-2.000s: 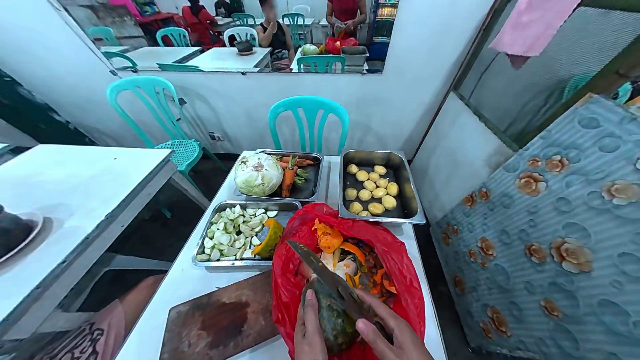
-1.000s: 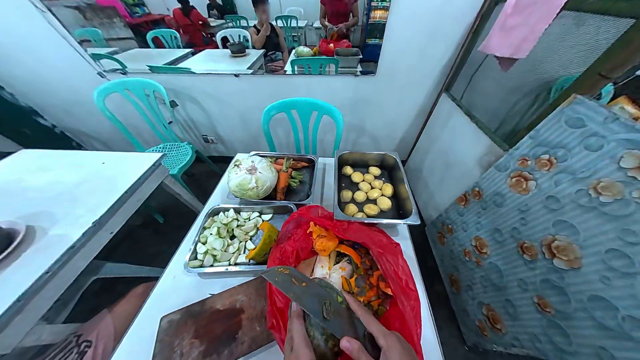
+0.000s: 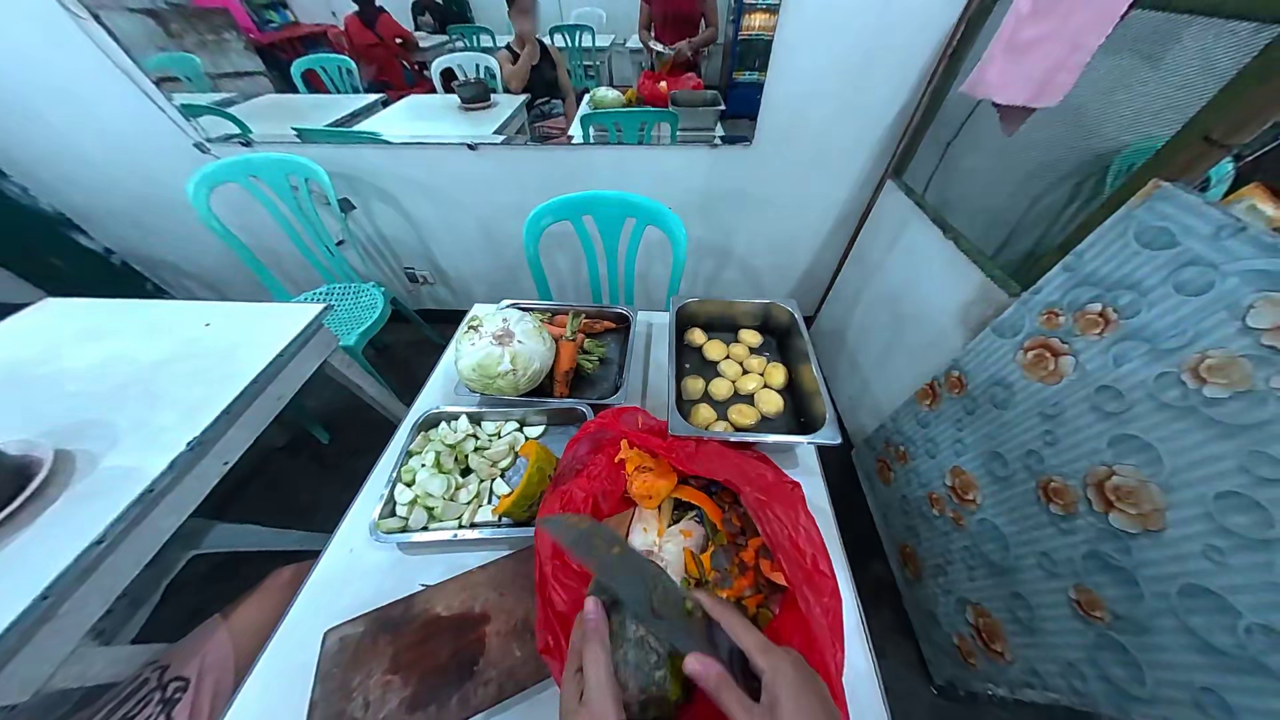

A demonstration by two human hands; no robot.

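My left hand [image 3: 592,665] holds a dark green squash piece [image 3: 640,655] from its left side, above the near part of a red plastic bag [image 3: 815,560]. In my right hand [image 3: 750,665] is a wide-bladed knife [image 3: 630,580]; its blade lies against the squash and points up and left. The knife's handle is mostly hidden by my fingers. Inside the open bag are orange peelings [image 3: 745,575], a lump of orange pulp [image 3: 648,478] and pale scraps. Left of the bag, a wooden cutting board [image 3: 430,645] with a reddish-brown stain lies on the white table [image 3: 395,575].
A metal tray [image 3: 460,533] holds cut pale vegetables and a yellow-green squash wedge [image 3: 528,482]. Behind it, a cabbage [image 3: 505,352] and carrots [image 3: 566,355] share another tray. Peeled potatoes [image 3: 742,415] lie in a deeper pan [image 3: 825,430]. A teal chair [image 3: 606,225] stands beyond.
The knife blade has shifted over the squash between the frames, at times lying flatter and broader to view. Both hands stay at the near side of the bag.
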